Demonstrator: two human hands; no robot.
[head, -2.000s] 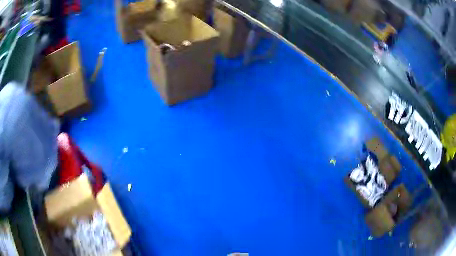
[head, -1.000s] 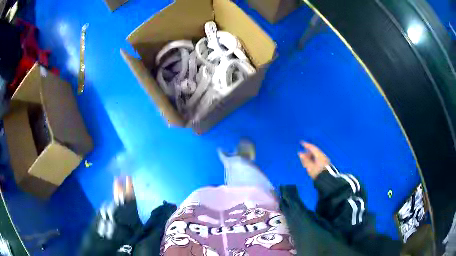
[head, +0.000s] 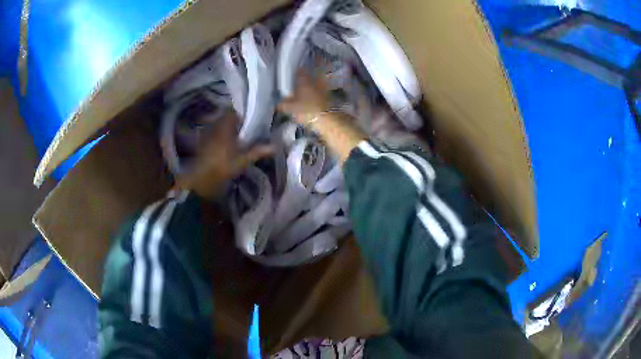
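Note:
A large open cardboard box (head: 464,70) lies below me, heaped with white curved parts (head: 302,168). Both my hands reach into it in dark green sleeves with white stripes. My left hand (head: 221,158) is blurred over the left-middle of the heap, fingers spread, near the upright white parts. My right hand (head: 306,105) is at the upper middle of the heap, its fingers against the lower end of a white curved part (head: 295,49). Blur hides whether either hand grips a part.
Blue floor (head: 576,161) surrounds the box. A dark metal frame (head: 562,42) stands at the upper right. A smaller box with white pieces (head: 552,308) is at the lower right. Part of another cardboard box shows at the left edge.
I have moved from the open floor up to the box and now lean over it. Both my hands have gone from beside my body into the heap of white parts.

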